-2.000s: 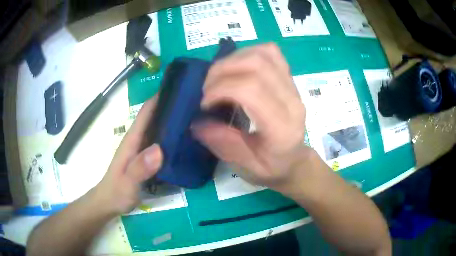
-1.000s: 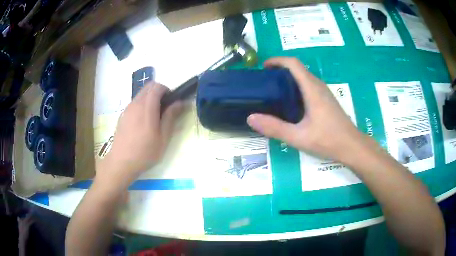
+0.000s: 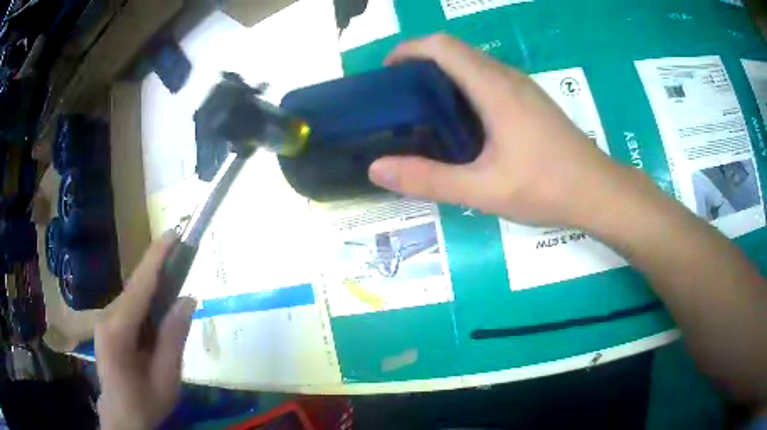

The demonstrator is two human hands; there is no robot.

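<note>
My right hand (image 3: 505, 143) grips a dark blue speaker body (image 3: 362, 113) from its right end, lying lengthwise above the bench sheets. My left hand (image 3: 143, 336) holds the mallet (image 3: 206, 201) by its dark grip, low on the left. The silver shaft slants up to the blurred head. The mallet's yellow face is at the speaker's left end; whether they touch I cannot tell. A dark oblong panel (image 3: 208, 151) lies on the white top, partly hidden behind the mallet head.
A cardboard tray (image 3: 129, 185) on the left holds several dark speakers (image 3: 80, 273). A small dark block (image 3: 172, 67) lies at the back left. A dark strip (image 3: 563, 321) lies near the front edge. Teal printed sheets (image 3: 404, 336) cover the bench's middle and right.
My left hand has picked up the mallet and raised its head to the speaker's left end. My right hand and the speaker now appear farther left and higher in view.
</note>
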